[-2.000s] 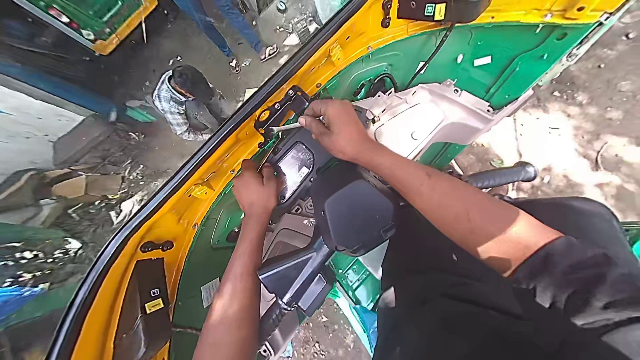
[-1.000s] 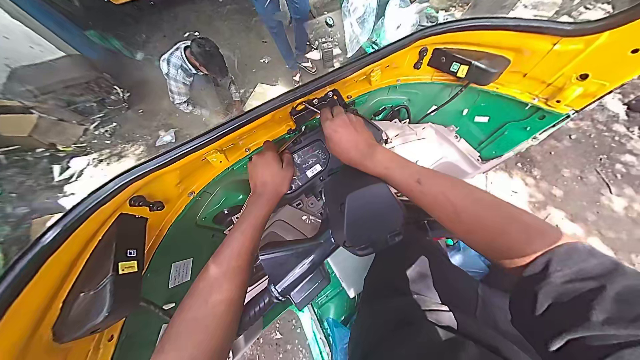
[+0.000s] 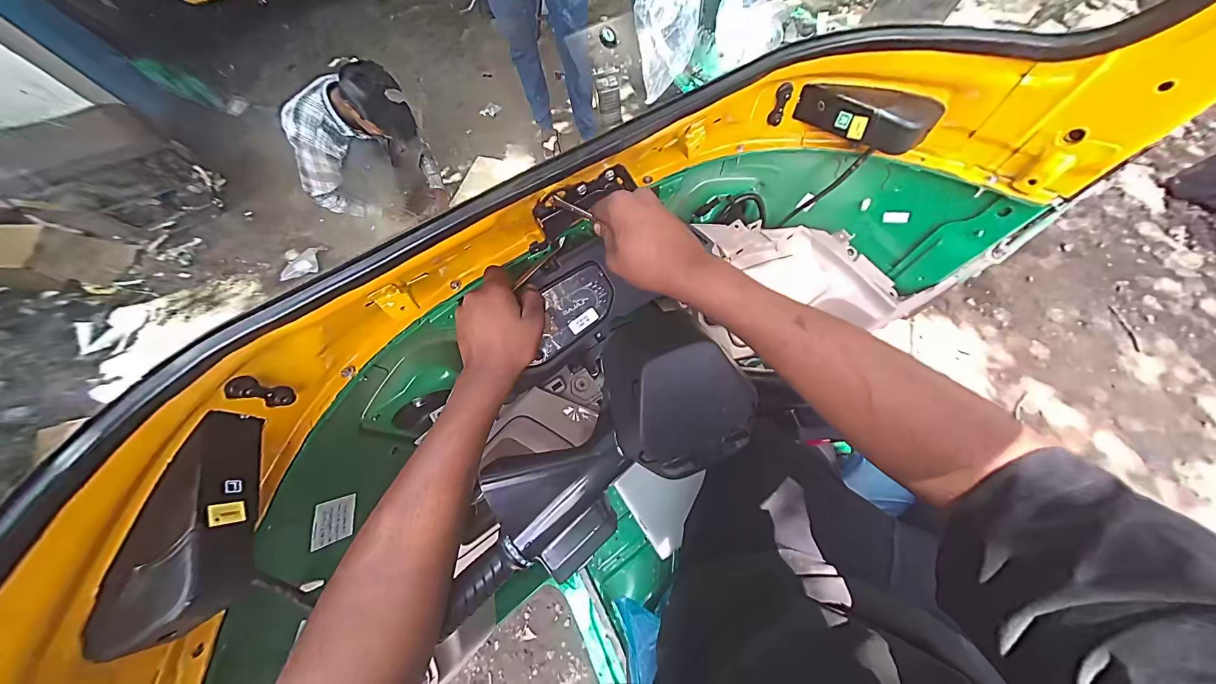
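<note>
My right hand (image 3: pixel 651 237) is closed around a thin metal tool (image 3: pixel 573 207), whose tip reaches the black bracket (image 3: pixel 594 190) on the yellow front frame. Lower and to the left, my left hand (image 3: pixel 499 323) grips a slender rod-like tool (image 3: pixel 534 270), probably a screwdriver, pointing up toward the frame's lower edge. Between and below the hands lies the instrument cluster (image 3: pixel 572 312) with its round gauge. Fingers hide the handles of both tools. Under my right forearm is a pale plastic dashboard panel (image 3: pixel 807 271).
The black handlebar cover (image 3: pixel 679 399) and handlebar grip (image 3: pixel 483 579) lie below the cluster. Dark housings sit on the yellow frame at left (image 3: pixel 180 541) and right (image 3: pixel 869 116). Beyond the frame one person (image 3: pixel 351 138) crouches and another person (image 3: pixel 551 57) stands.
The view has turned and shifted. The tool in my right hand stays near the black bracket. A slender tool now shows at my left fingers.
</note>
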